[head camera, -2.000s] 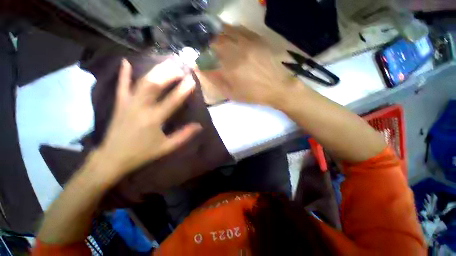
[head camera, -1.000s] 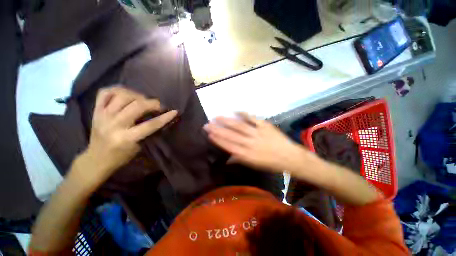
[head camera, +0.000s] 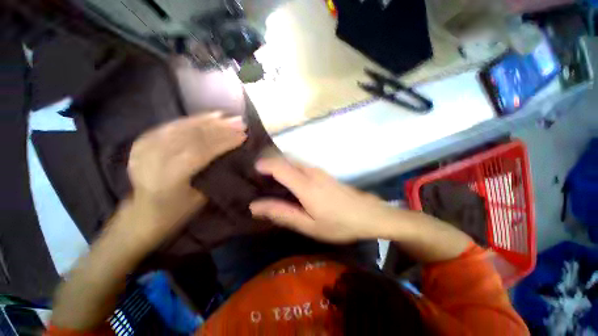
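Observation:
A dark brown fabric piece (head camera: 124, 105) runs from under the sewing machine head (head camera: 229, 39) down towards my lap, with folds between my hands. My left hand (head camera: 174, 157) lies over it, fingers together and pointing to its right edge near the lit needle area. The hand is blurred, and whether it pinches the cloth is hidden. My right hand (head camera: 315, 200) is at the cloth's lower right edge, thumb and fingers spread apart. The needle and presser foot are blurred by the lamp glare.
Black thread snips (head camera: 397, 90) lie right of the needle, below a black fabric piece (head camera: 387, 36). A lit smartphone (head camera: 521, 75) lies at the right table end. A red basket (head camera: 524, 216) with brown cloth stands lower right. More brown fabric (head camera: 62, 157) is at left.
My left hand has moved up and right towards the needle with its fingers straighter. My right hand has opened its thumb away from its fingers. The camera view has shifted slightly.

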